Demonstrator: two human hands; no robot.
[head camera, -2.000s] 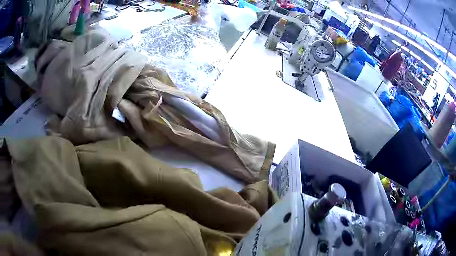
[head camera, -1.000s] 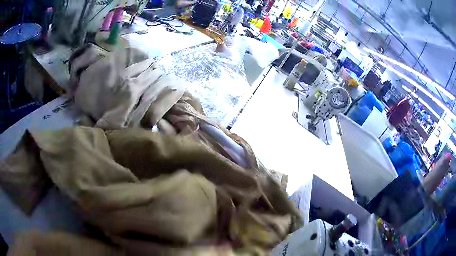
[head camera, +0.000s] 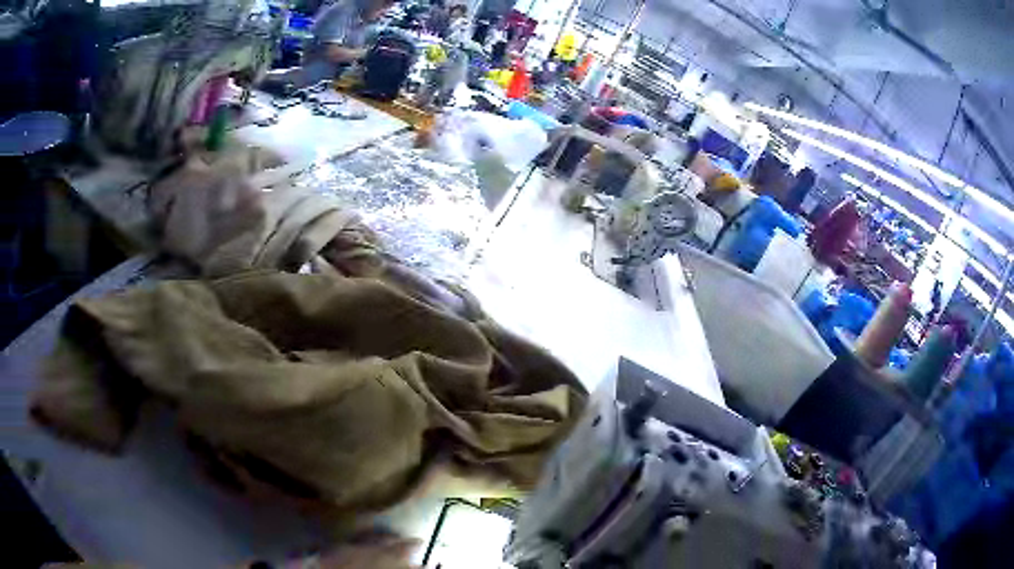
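Observation:
The brown garment (head camera: 322, 389) lies crumpled on the white table, left of the sewing machine head (head camera: 667, 489). Its right end is close to the machine. A paler beige garment (head camera: 284, 228) lies behind it, partly covered and blurred at its left. A bright needle area (head camera: 473, 533) shows below the left end of the head. A blurred, skin-toned shape, seemingly a hand (head camera: 378, 552), is cut off by the bottom edge below the brown garment. I cannot tell which hand it is or whether it holds anything. No other hand shows clearly.
An open white carton (head camera: 695, 406) stands behind the machine head. A second sewing machine (head camera: 656, 222) is on the far table, with clear plastic wrap (head camera: 389, 189) to its left. Thread cones (head camera: 884, 322) stand at the right. A person (head camera: 339, 39) is at the far back left.
The view has shifted, bringing more of the near machine in. The brown garment now covers more of the beige one than two seconds ago. The long blurred skin-toned shape at the bottom has mostly left view.

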